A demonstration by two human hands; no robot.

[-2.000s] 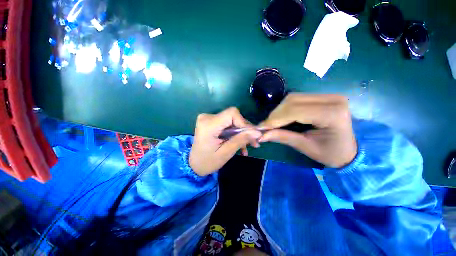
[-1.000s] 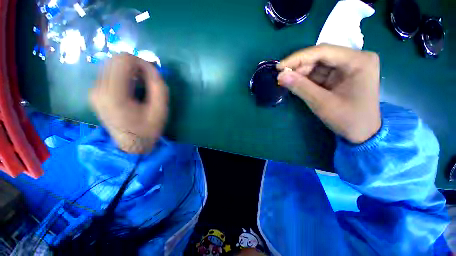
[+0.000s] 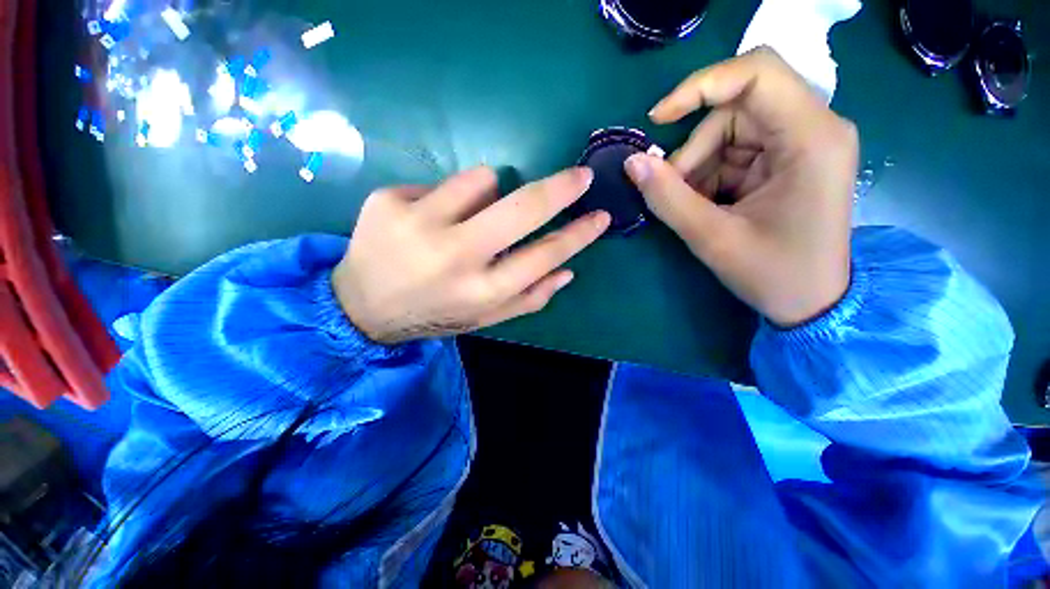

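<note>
A round glossy black watch head (image 3: 618, 193) lies on the dark green bench top in front of me. My left hand (image 3: 466, 247) reaches over from the left, fingers apart, two fingertips on the disc's left side. My right hand (image 3: 766, 184) is on its right side, thumb tip on the disc's upper right edge, index finger raised apart from the thumb. A small white tab (image 3: 655, 151) shows beside the right thumb tip. Whether clear film lies on the black face I cannot tell.
A white cloth (image 3: 803, 40) lies beyond my right hand. More black watch heads (image 3: 999, 67) stand at the far right and far middle. Loose blue-and-white tabbed films (image 3: 248, 109) glare at the far left. A red crate (image 3: 40, 253) borders the left side.
My left hand has come from over the bench's left part onto the watch head. My right index finger has lifted off the thumb, and the small white piece pinched there now sits at the disc's edge.
</note>
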